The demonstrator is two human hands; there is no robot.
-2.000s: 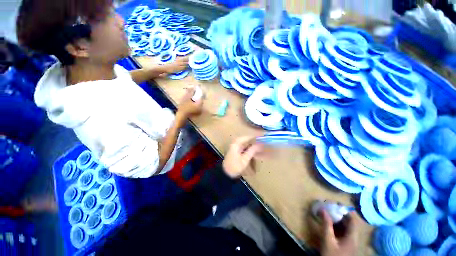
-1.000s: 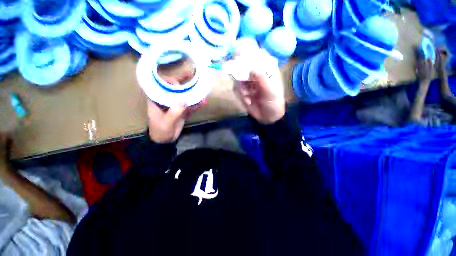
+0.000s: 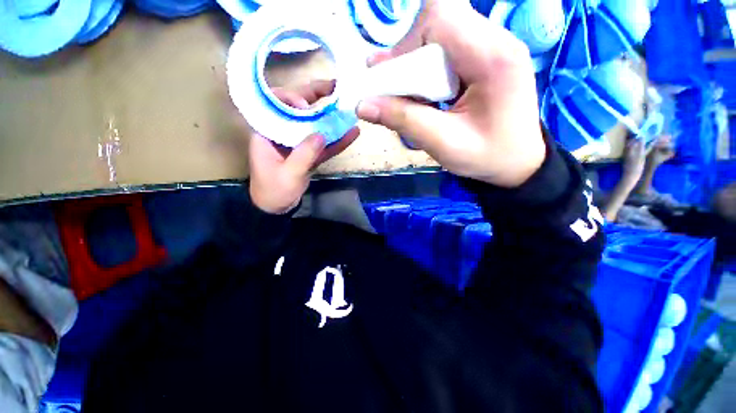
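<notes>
My left hand [image 3: 282,165] holds a pale hat brim [image 3: 246,77] by its lower edge, with fingers showing through the round hole. My right hand [image 3: 484,105] grips a white glue bottle [image 3: 416,74], tilted so that its front end points left at the brim's right side. The bottle's nozzle is hard to make out against the bright brim. Both hands are above the front part of the bench.
The brown bench top [image 3: 153,105] has a dark front edge. Loose brims [image 3: 40,24] lie at the back left. Assembled hats [image 3: 593,97] lean at the right. A red stool [image 3: 113,246], blue crates [image 3: 629,298] and people's arms are beyond the edge.
From one second ago, the bottle has moved from beside the brim to against its right side. The hands are closer to the camera, and the view has shifted. Two seconds ago the brim was blurred.
</notes>
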